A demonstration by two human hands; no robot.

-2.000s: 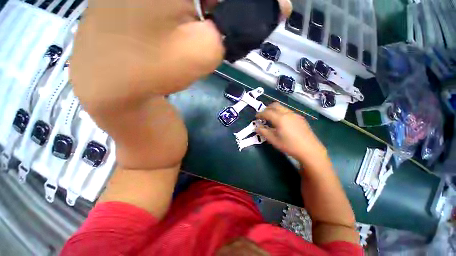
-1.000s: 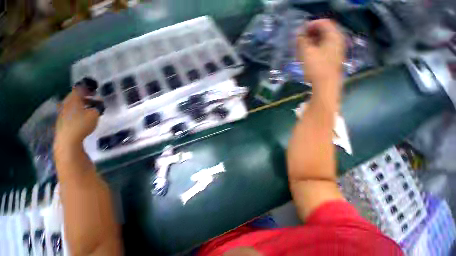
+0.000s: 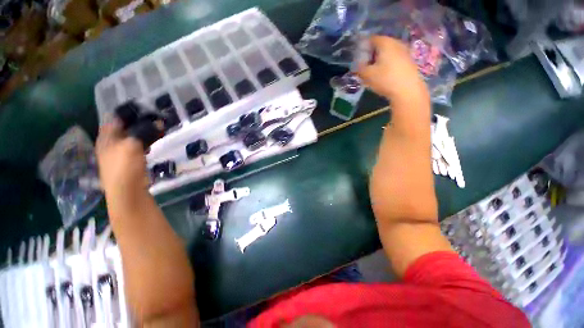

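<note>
My left hand (image 3: pixel 121 150) is over the left end of the translucent compartment tray (image 3: pixel 192 59), with black shapes at its fingertips; finger covers or watch heads, I cannot tell. Dark heads sit in the tray's near pockets. My right hand (image 3: pixel 392 72) is curled at the plastic bags, beside a round clear item (image 3: pixel 346 82); what its fingers hold is hidden. On the bench mat lie a part-assembled watch (image 3: pixel 212 227) with pale straps and separate short strap halves (image 3: pixel 261 223). Watches with pale straps (image 3: pixel 256 138) lie on the white foam tray (image 3: pixel 180 178).
Bags of small parts (image 3: pixel 426 48) and a green-faced card (image 3: pixel 344 106) are at upper right. Long strap halves (image 3: pixel 446 150) lie right of my right forearm. A crumpled clear bag (image 3: pixel 73 176) and slotted foam tray (image 3: pixel 22 275) are at left, stacked watch trays (image 3: pixel 522 224) at lower right.
The view has turned. My left hand has gone from close to the camera to the compartment tray. My right hand has left the strap halves on the mat and is at the bags.
</note>
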